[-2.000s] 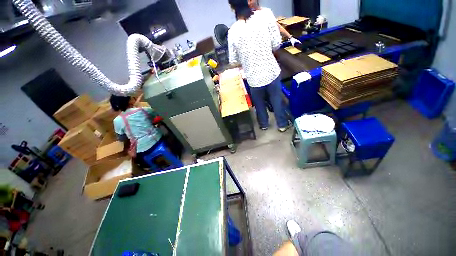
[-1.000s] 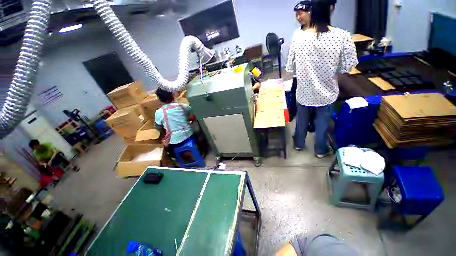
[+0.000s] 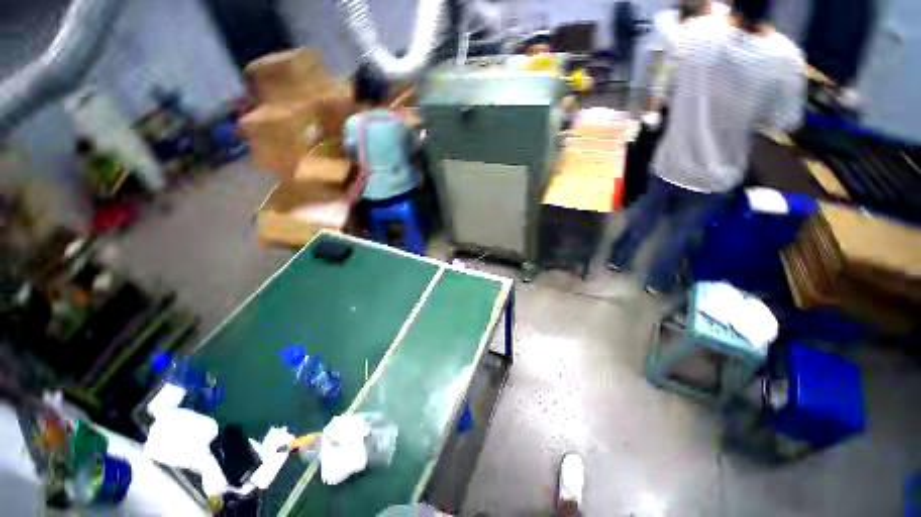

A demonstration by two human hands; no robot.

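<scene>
Neither of my hands is in the picture. The green-topped table [image 3: 313,313] lies nearest in front of me, with a pale strip across it. A small dark block [image 3: 331,249] sits at its far corner. A clear blue water bottle [image 3: 311,372] lies on the table, and another bottle [image 3: 189,381] is at its left edge. A crumpled white bag or tissue [image 3: 344,447] lies near the table's near edge, with white pieces [image 3: 182,437] and dark things to its left. The frame is blurred.
A person sits on a blue stool [image 3: 396,219] by cartons [image 3: 293,111]. A cabinet machine [image 3: 488,162] and side table [image 3: 586,174] stand behind the table. Another person [image 3: 717,101] stands by the flatbed. A stool with white cloth [image 3: 707,338], a blue stool [image 3: 820,394] and stacked board sheets [image 3: 868,247] are right.
The view has swung down and left. More of the table's near part now shows, with the second bottle and the white crumpled things. A shoe shows on the floor at the bottom.
</scene>
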